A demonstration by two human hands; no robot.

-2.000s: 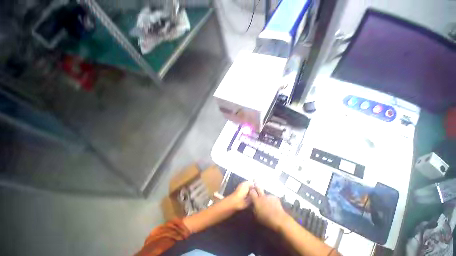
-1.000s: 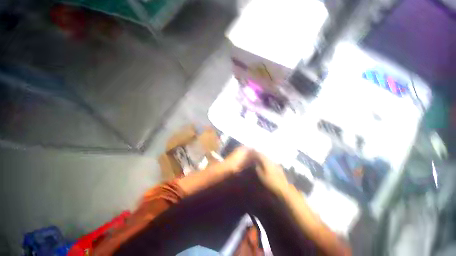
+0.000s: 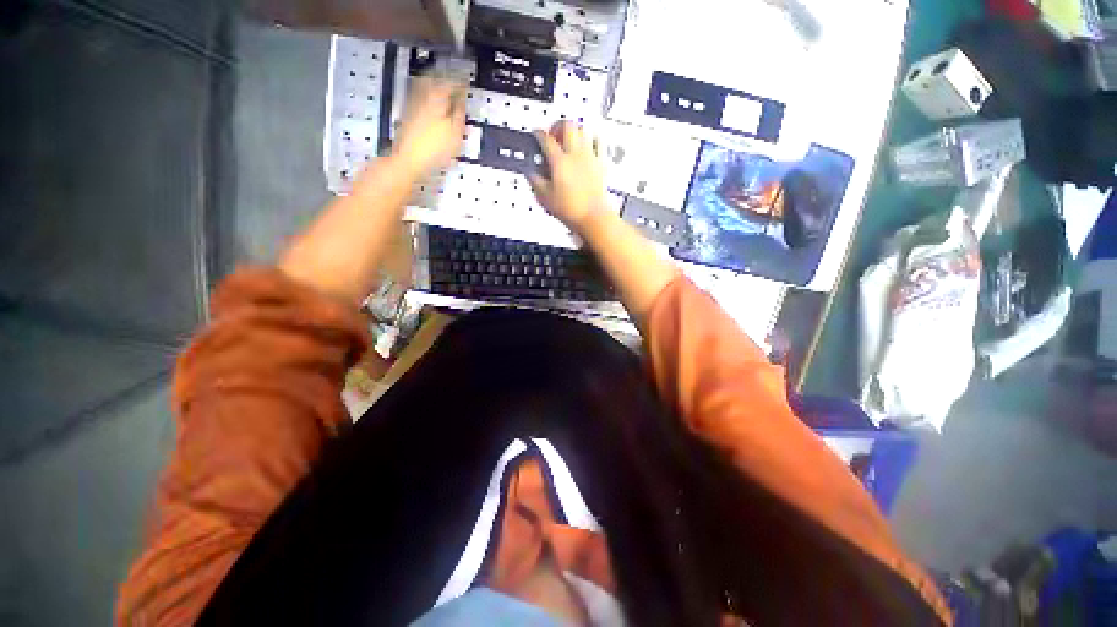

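A dark faceplate [image 3: 508, 148] lies on the pale perforated plate [image 3: 484, 194]. My right hand [image 3: 571, 175] has thumb and fingers around its right end, which they partly hide. My left hand [image 3: 431, 126] is blurred, over the left part of the plate near dark bars [image 3: 397, 92]; whether it holds anything cannot be told. Another dark faceplate [image 3: 517, 75] lies farther back on the plate. A third faceplate [image 3: 714, 108], with a window near its right end, lies on the white table to the right. A fourth dark strip [image 3: 653, 219] lies beside the mouse pad.
A black keyboard [image 3: 515, 266] sits below the table's front edge. A black mouse [image 3: 804, 202] is on the picture mouse pad [image 3: 737, 227]. The marking machine part [image 3: 368, 17] overhangs the back left. Plastic bags [image 3: 921, 312] and a white box [image 3: 947, 83] lie on the green surface at right.
The view has swung down and centred on the lap and table. My hands, together near the table's front edge before, are now apart over the perforated plate. The pink glow is no longer visible.
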